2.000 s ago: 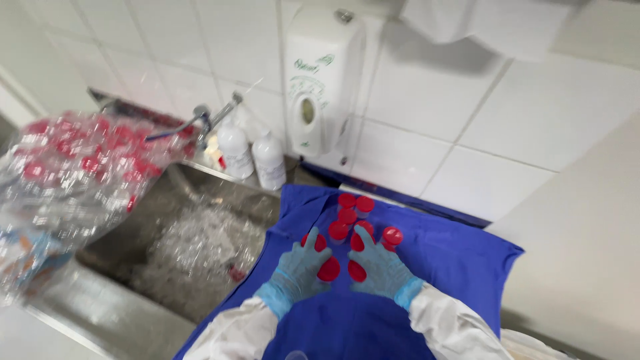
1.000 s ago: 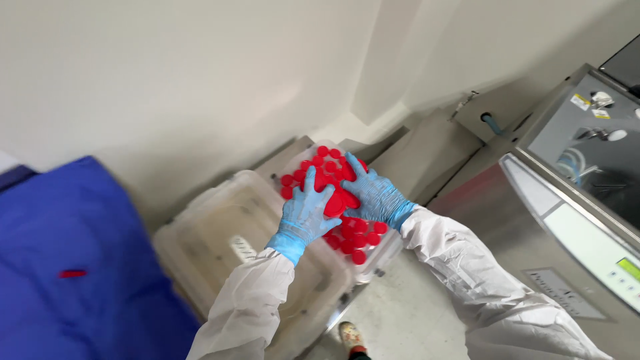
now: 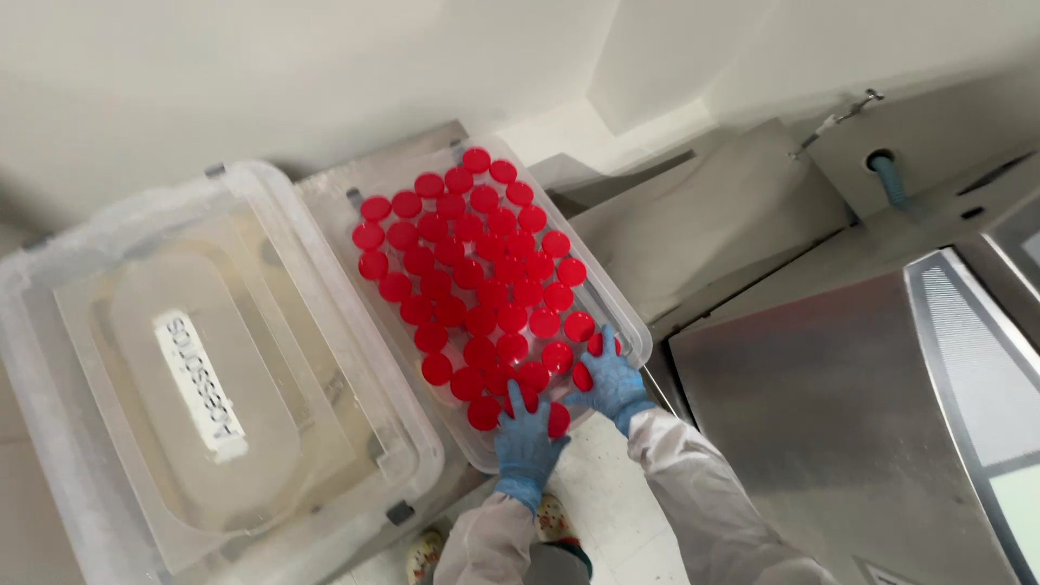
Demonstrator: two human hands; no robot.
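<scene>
Many red round caps (image 3: 510,318) stand close together in rows on the lid of a clear plastic container (image 3: 626,318); what is beneath each cap is hard to make out. My left hand (image 3: 528,445), in a blue glove, lies at the near end of the group, its fingers spread around red caps at the rim. To its right, my right hand (image 3: 611,380), also gloved in blue, touches red caps at the near right corner. Whether either hand grips a cap cannot be told. White sleeves cover both forearms.
A large translucent storage box (image 3: 260,244) with a labelled lid stands at the left. Stainless steel equipment (image 3: 821,390) fills the right side, with a blue-grey hose (image 3: 890,183) above it. A pale wall runs behind. Patterned shoes show on the floor below.
The view has swung right from the sink and blue cloth to the plastic containers. The red caps, heaped between my hands one second ago, now stand spread in rows, and my hands are at their near edge.
</scene>
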